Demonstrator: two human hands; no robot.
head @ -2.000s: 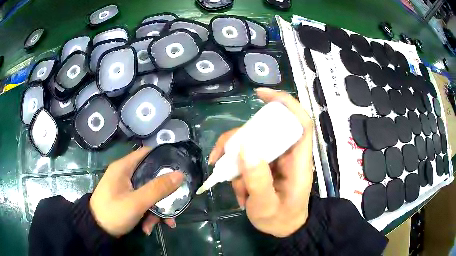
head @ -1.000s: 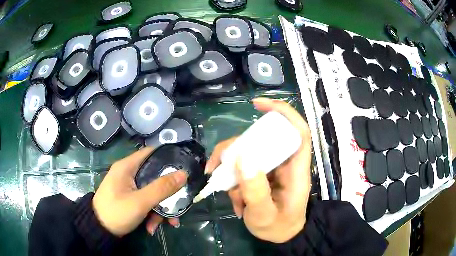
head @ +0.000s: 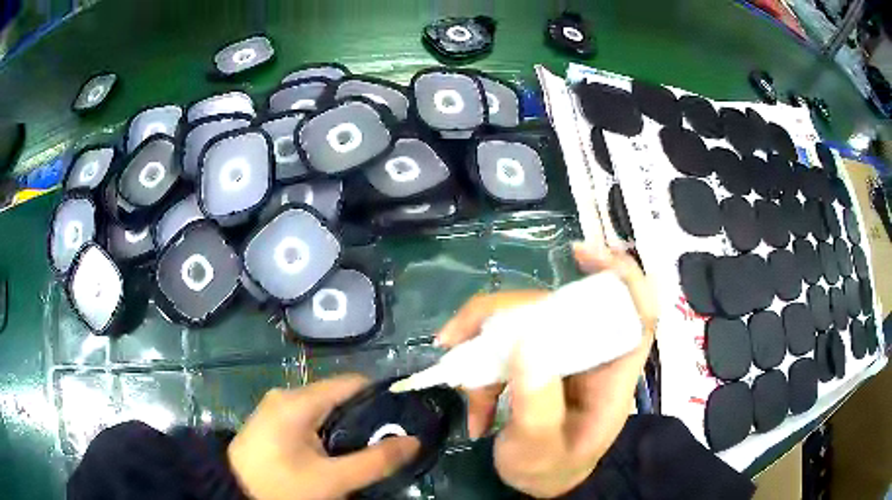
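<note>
My left hand (head: 318,439) holds a glossy black plastic housing (head: 391,415) low in the middle, the thumb lying across its face by the pale centre ring. My right hand (head: 557,391) grips a white glue bottle (head: 577,327), tilted with its narrow nozzle pointing left and down. The nozzle tip is over the housing's upper edge; whether it touches cannot be told. The fingers under the housing are hidden. A heap of glued assemblies (head: 235,174), grey faces with white rings and black rims, lies beyond at the left.
A clear plastic tray (head: 469,264) lies under the heap and hands. White backing sheets (head: 665,293) with rows of black pads (head: 732,347) are at the right. Incoming housings (head: 460,37) sit singly on the green surface at the far side. A brown cardboard box (head: 861,420) shows low at the right.
The housing and my left hand have moved down and right. My right hand has moved right, and the bottle lies flatter, its nozzle now at the housing's upper edge. The view has shifted slightly.
</note>
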